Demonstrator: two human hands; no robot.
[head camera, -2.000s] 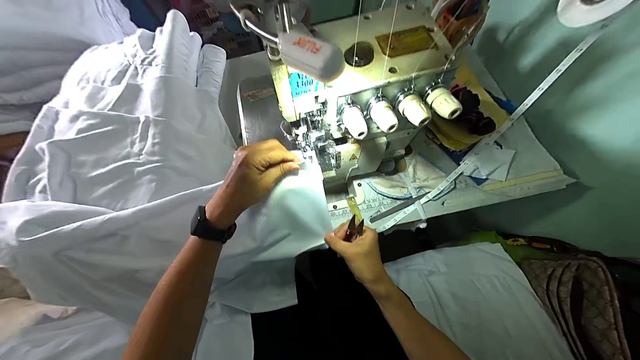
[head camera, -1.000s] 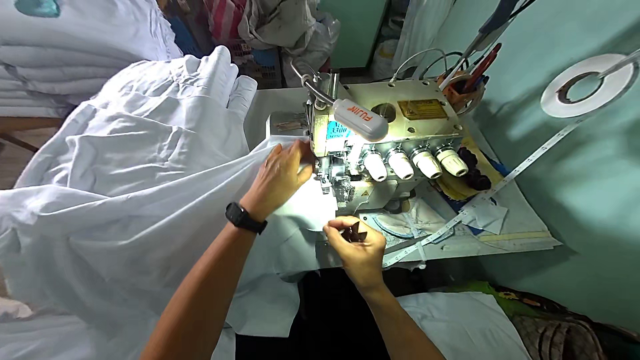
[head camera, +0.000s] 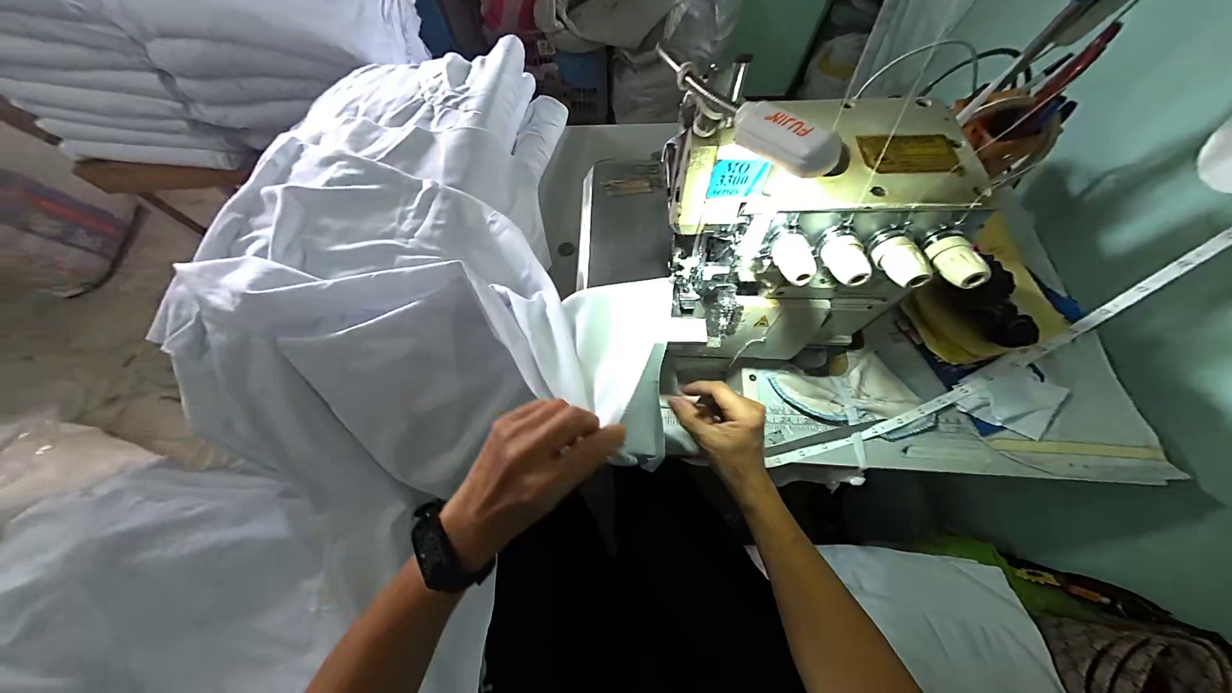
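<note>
White fabric (head camera: 385, 318) lies in a large heap over the left of the sewing table, and one edge of it reaches the presser foot area of an overlock sewing machine (head camera: 828, 173). My left hand (head camera: 544, 462), with a black watch on the wrist, is at the fabric's near edge, its fingertips closed on that edge. To its right, my right hand (head camera: 722, 423) is curled just below the machine's front, around a small dark thing, probably thread snips, mostly hidden by the fingers. A bit of something white shows at its fingertips. The machine's lamp (head camera: 787, 138) is lit.
A measuring tape (head camera: 962, 390) runs diagonally across the table's right side, by fabric scraps (head camera: 1015, 399). A holder with tools (head camera: 1015, 125) stands behind the machine. Folded white fabric (head camera: 192, 67) is stacked at the back left. More white cloth (head camera: 943, 616) lies at the lower right.
My left hand has moved from beside the presser foot back toward me, to the fabric's near edge. The fabric beside the machine now lies folded over. My right hand remains near the machine's front.
</note>
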